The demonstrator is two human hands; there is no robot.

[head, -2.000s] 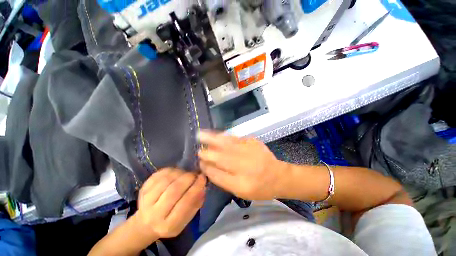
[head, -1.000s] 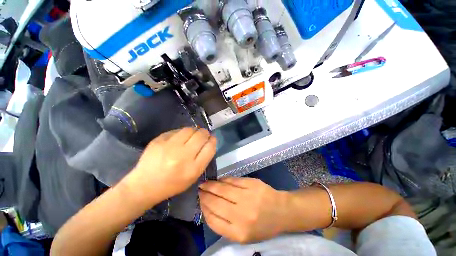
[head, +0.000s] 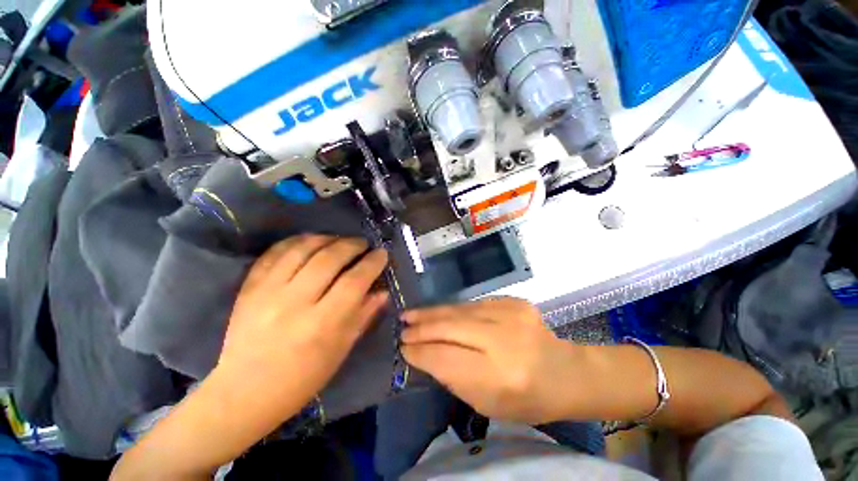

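A dark grey garment piece (head: pixel 188 291) lies on the machine bed and hangs over the table's front edge. Its seam edge, with yellow and blue thread, runs toward me from the presser foot (head: pixel 384 211) of the white and blue overlock machine (head: pixel 310 56). My left hand (head: pixel 306 310) lies on the cloth just in front of the presser foot, fingertips beside the seam, palm down. My right hand (head: pixel 484 352) pinches the seam edge nearer to me; its thumb is hidden.
Grey tension dials (head: pixel 450 103) and an orange-labelled looper cover (head: pixel 503 207) are right of the needle area. Thread snips (head: pixel 706 160) and a round metal disc (head: pixel 611 217) lie on the tabletop (head: pixel 602 263). More grey garments (head: pixel 89 235) are heaped at left.
My left hand has moved from low on the cloth up to the presser foot. My right hand has moved down along the seam, then slightly right. The machine appears lower in view.
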